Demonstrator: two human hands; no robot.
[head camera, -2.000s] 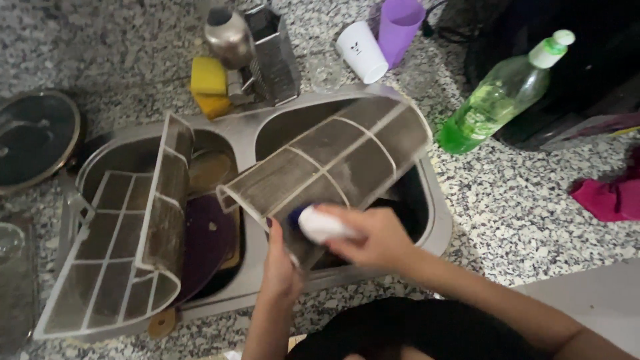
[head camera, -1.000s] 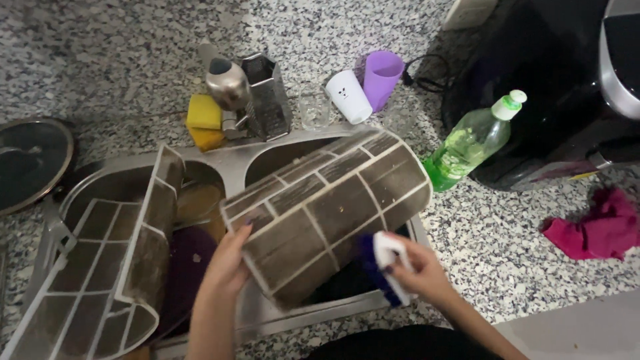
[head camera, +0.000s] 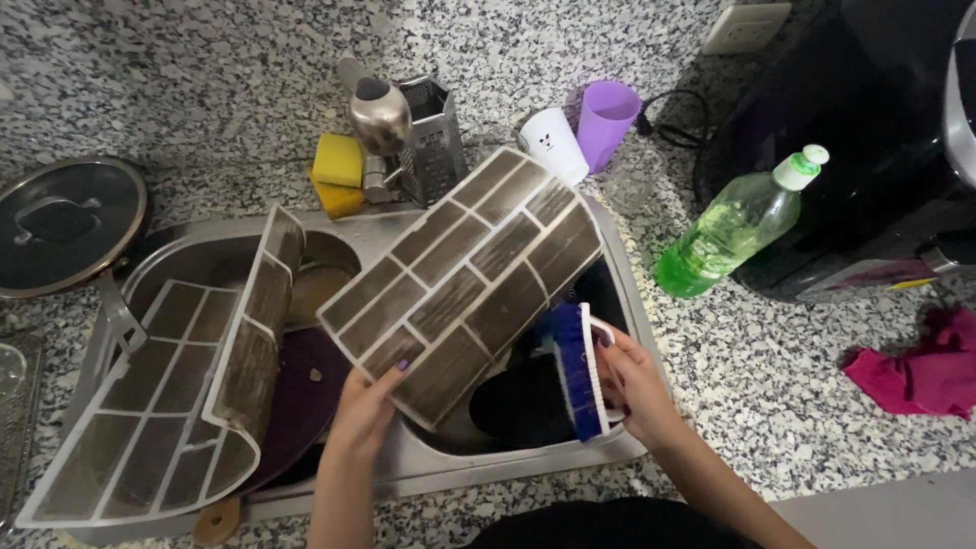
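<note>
My left hand (head camera: 370, 408) grips the lower left corner of a dusty mesh air filter (head camera: 457, 282) with a white plastic frame, tilted above the right basin of a steel sink (head camera: 526, 465). Streaks of lighter mesh cross its dark grime. My right hand (head camera: 629, 381) holds a scrub brush (head camera: 583, 374) with blue bristles and a white back by its handle, just right of the filter's lower edge. A second, curled mesh filter (head camera: 152, 396) rests over the left basin, above a purple plate (head camera: 305, 389). A dark pan-like thing (head camera: 518, 400) lies in the right basin.
Behind the sink stand a steel faucet (head camera: 380, 114), a box grater (head camera: 442, 145), a yellow sponge (head camera: 338, 160), a white cup (head camera: 555, 145) and a purple cup (head camera: 606, 122). Right are a green soap bottle (head camera: 717, 229), a black appliance (head camera: 839, 152) and a pink cloth (head camera: 915, 366). A glass lid (head camera: 69, 225) lies left.
Two seconds ago the brush was against the filter near my left hand; now it is held off to the right, bristles facing left. The filter has turned and its right end has risen.
</note>
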